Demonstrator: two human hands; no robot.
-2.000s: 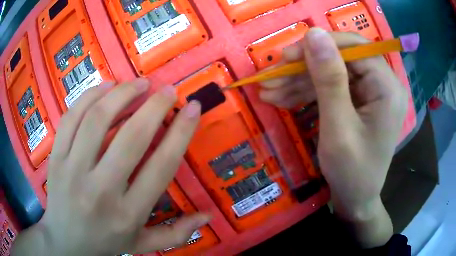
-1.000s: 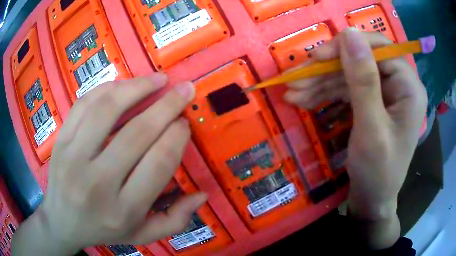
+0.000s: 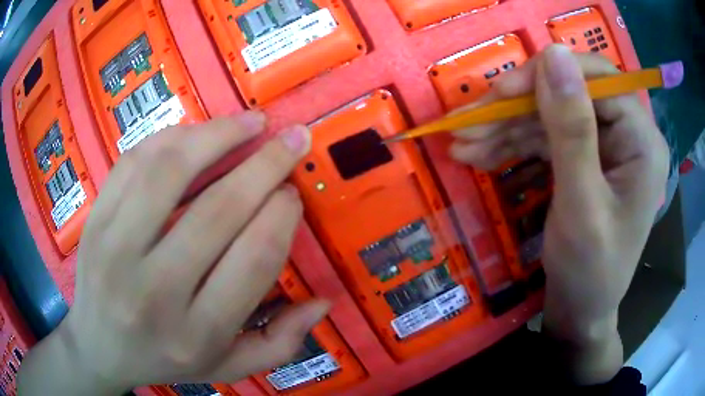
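Observation:
An orange phone rear housing (image 3: 363, 213) lies in the pinkish-red foam tray (image 3: 328, 97), its open back facing up. A black adhesive pad (image 3: 361, 153) sits near its upper end. My right hand (image 3: 587, 162) holds a yellow-orange pointed stick (image 3: 495, 112), its fine tip at the pad's right edge. My left hand (image 3: 193, 255) is spread over the tray, its fingertips at the housing's upper left edge, holding nothing visible. A clear sticker sheet (image 3: 475, 247) with a dark strip at its lower end hangs by my right hand, partly hidden.
Several more orange housings lie in tray recesses around, such as one at the upper left (image 3: 139, 77) with a label and one at the upper right (image 3: 589, 35) with bare grille holes. A brown box-like surface (image 3: 657, 271) is at the lower right. Dark green bench shows at the edges.
The left fingers have come off the pad and rest to its left. The tray and housings sit slightly further right in view. The stick tip stays at the pad's right edge.

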